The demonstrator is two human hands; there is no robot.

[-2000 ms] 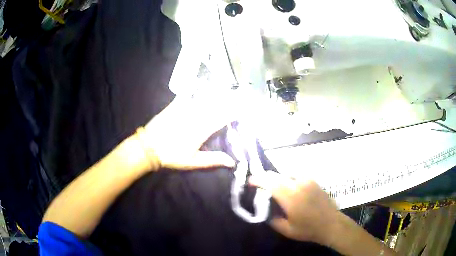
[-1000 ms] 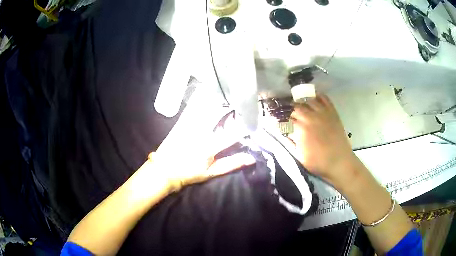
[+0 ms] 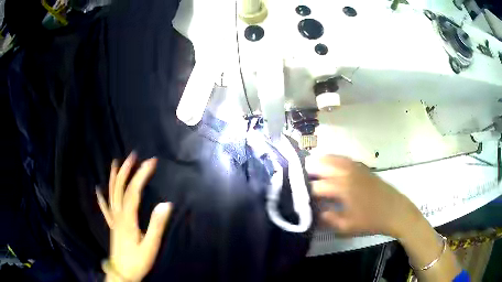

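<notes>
The dark garment [image 3: 203, 231] fills the left and front, running up to the needle area. A shinier blue-navy piece [image 3: 220, 129] lies under the bright lamp left of the needle. A white tape [image 3: 300, 190] hangs in a narrow loop from the needle area toward me. My left hand [image 3: 132, 212] lies on the dark garment at the left, fingers spread, holding nothing. My right hand [image 3: 355, 195] is just right of the loop, blurred; its fingertips are close to the loop and garment edge, and whether they grip is unclear.
The white sewing machine head [image 3: 286, 55] stands over the work, with a cream-and-black knob [image 3: 328, 99] at its front. A measuring scale [image 3: 457, 195] runs along the table's front edge. A yellow-edged frame [image 3: 476, 239] shows at lower right.
My left hand has left the needle area and moved left onto the garment, opening. My right hand reached up beside the knob, then came down. The loop has shifted slightly left.
</notes>
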